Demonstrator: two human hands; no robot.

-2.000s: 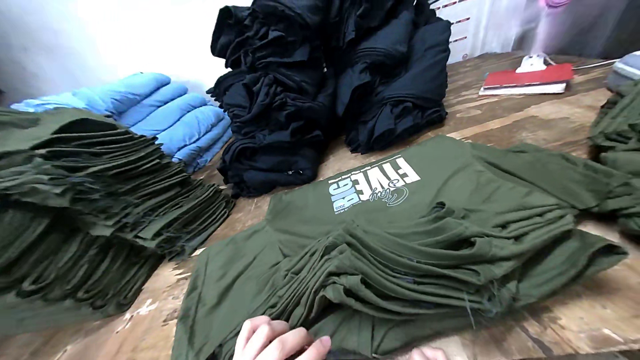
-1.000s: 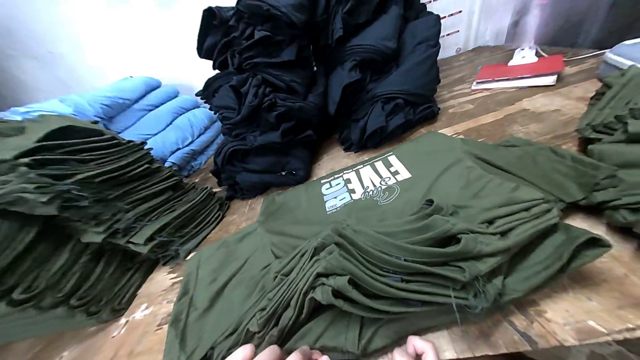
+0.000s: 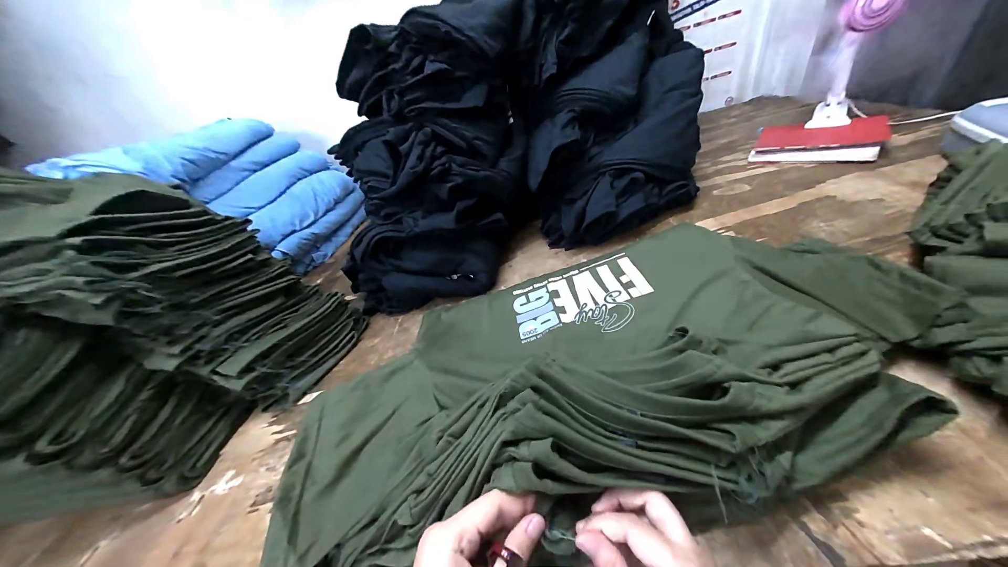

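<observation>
Green printed T-shirts (image 3: 669,307) lie in a loose, layered pile across the wooden table in front of me. At the near edge of this pile, my left hand (image 3: 480,531) pinches the green fabric between thumb and fingers; it has a dark red ring or small tool on a finger, which I cannot tell apart. Just to its right, my right hand (image 3: 634,531) has its fingertips on the same fabric edge, where loose threads show. The palms are partly cut off by the lower frame edge.
Stacked green garments (image 3: 181,315) stand at left, light blue folded fabric (image 3: 268,185) behind them. Tall black garment stacks (image 3: 441,157) rise at back centre. A red-covered book (image 3: 823,135) under a small pink fan's (image 3: 841,71) base sits back right. More green garments (image 3: 972,268) lie at right.
Both hands have come further into view and closer together at the near edge of the green pile. The shirts have stayed in nearly the same arrangement.
</observation>
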